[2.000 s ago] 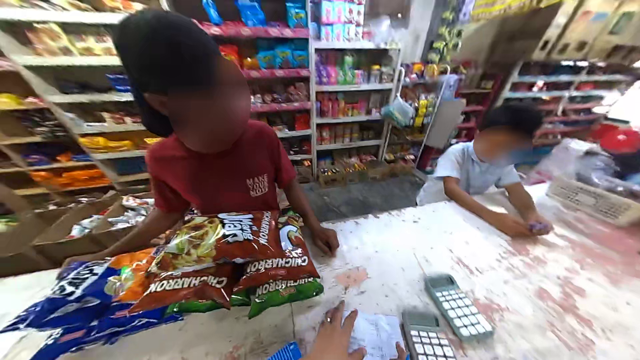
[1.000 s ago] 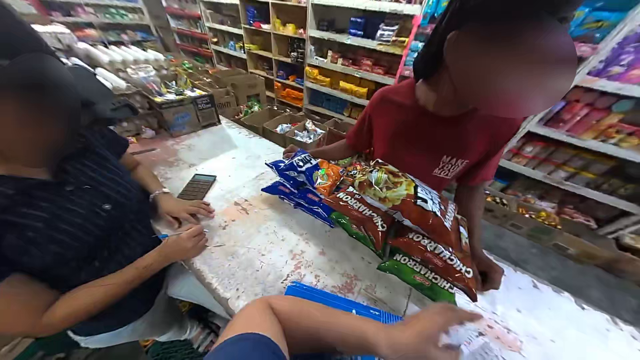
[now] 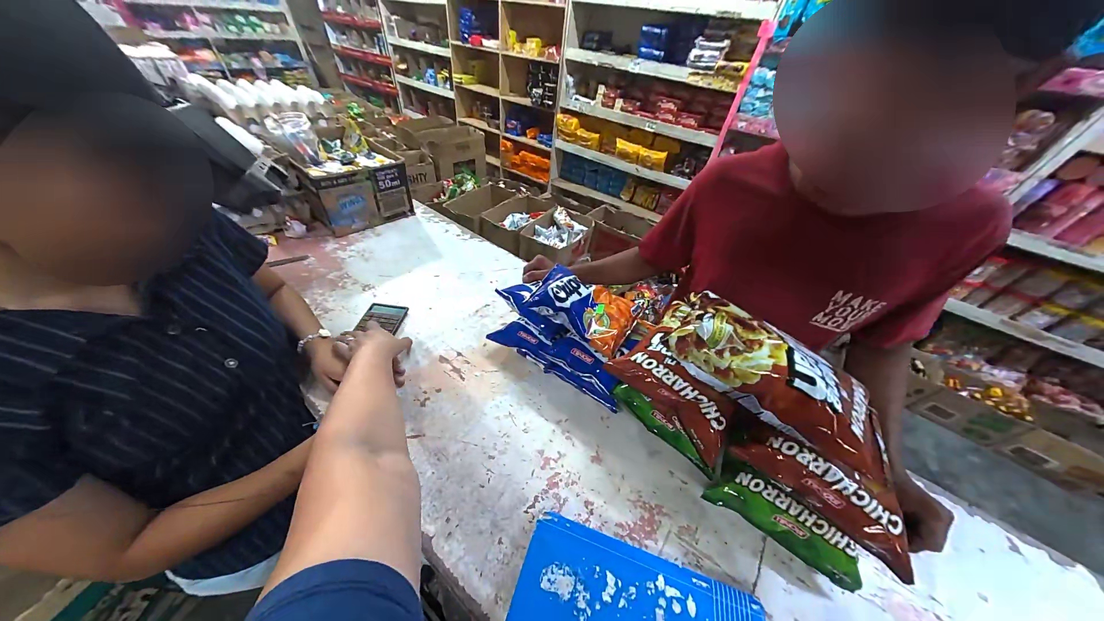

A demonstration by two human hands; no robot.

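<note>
My left hand (image 3: 379, 347) is at the end of my outstretched forearm, in a navy sleeve. It is beside a dark calculator (image 3: 384, 317) on the worn white counter (image 3: 483, 431), close against the hand (image 3: 328, 358) of a person in a striped shirt. My fingers overlap that hand, so their grip is unclear. My right hand is out of view. Blue snack bags (image 3: 561, 354) and large brown chicharron bags (image 3: 759, 379) lie piled at centre right, between the arms of a person in a red shirt (image 3: 776, 233). A blue plastic-like packet or folder (image 3: 621, 578) lies at the near edge.
Open cardboard boxes (image 3: 483, 207) with packets stand beyond the counter. A display box (image 3: 345, 203) and wrapped white goods (image 3: 250, 95) are at the back left. Stocked shelves (image 3: 638, 121) line the back. The two people stand left and across the counter.
My left hand has moved from near the brown bags, where a pale paper was by it, leftward to the calculator and the other person's hand. The view swung left early on.
</note>
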